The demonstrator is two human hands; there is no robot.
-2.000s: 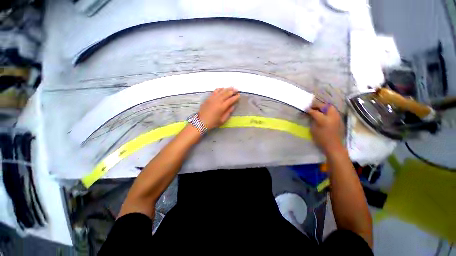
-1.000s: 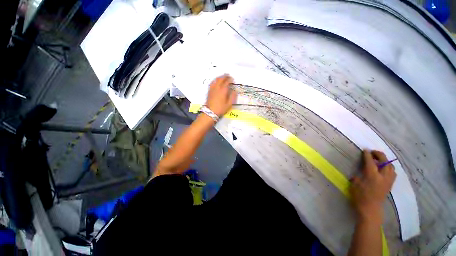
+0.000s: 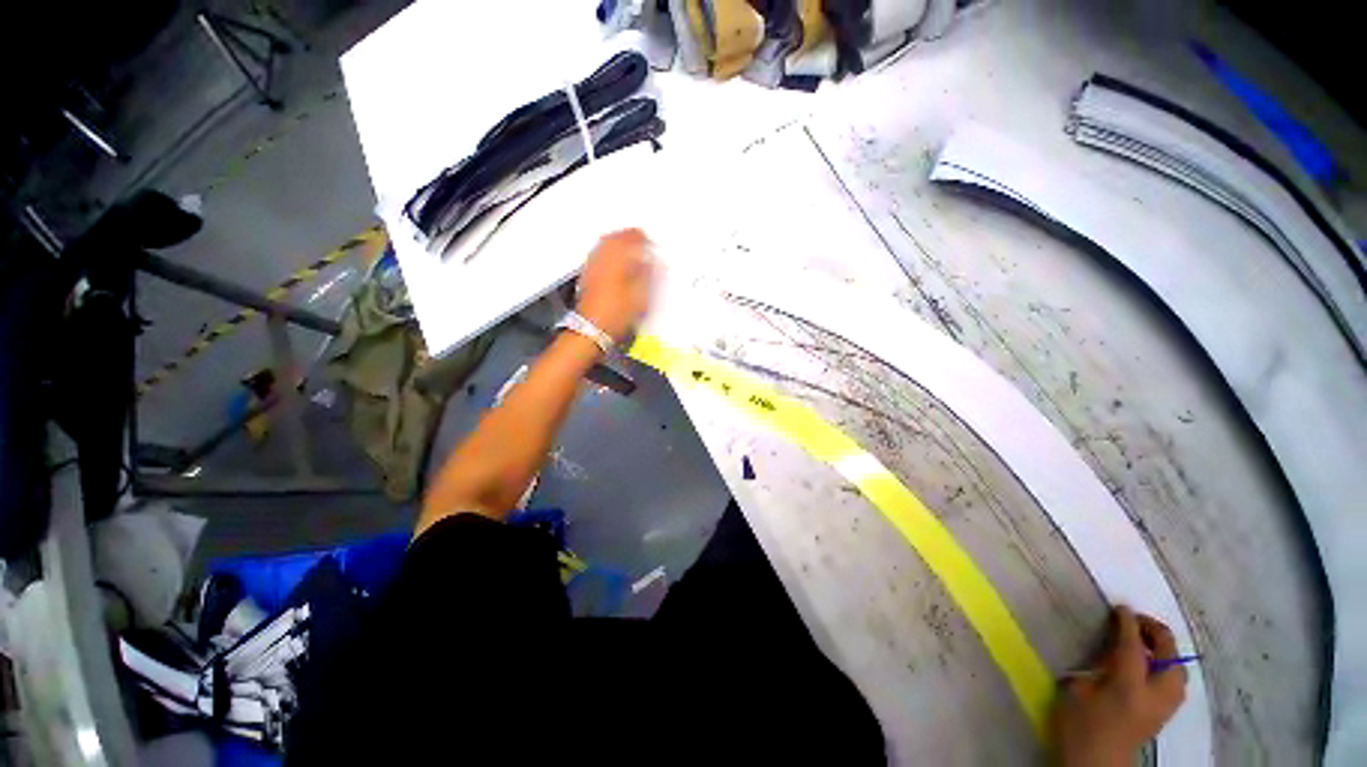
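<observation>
A long curved white waistband piece (image 3: 1034, 459) lies on the pale marked table (image 3: 840, 555). My left hand (image 3: 618, 285) is over the table's left edge near the band's overexposed far end; its fingers are blurred, and whether they hold the band cannot be told. My right hand (image 3: 1124, 692) rests at the band's near part at the lower right, with a thin blue-purple pen (image 3: 1175, 661) between its fingers. The yellow curved template (image 3: 900, 510) lies inside the band's curve, from beside my left wrist to my right hand.
A wide curved white band with a dark edge (image 3: 1199, 337) lies beyond the work, with a stack of bands (image 3: 1199, 165) behind it. A tied dark bundle (image 3: 532, 150) lies on the white side table (image 3: 450, 75). Rolled fabric pieces (image 3: 795, 38) are at the top. A blue bin (image 3: 300, 577) is below left.
The view has turned further left, so the side table shows more fully. My left hand has moved outward to the table's left edge. My right hand still holds the pen at the band.
</observation>
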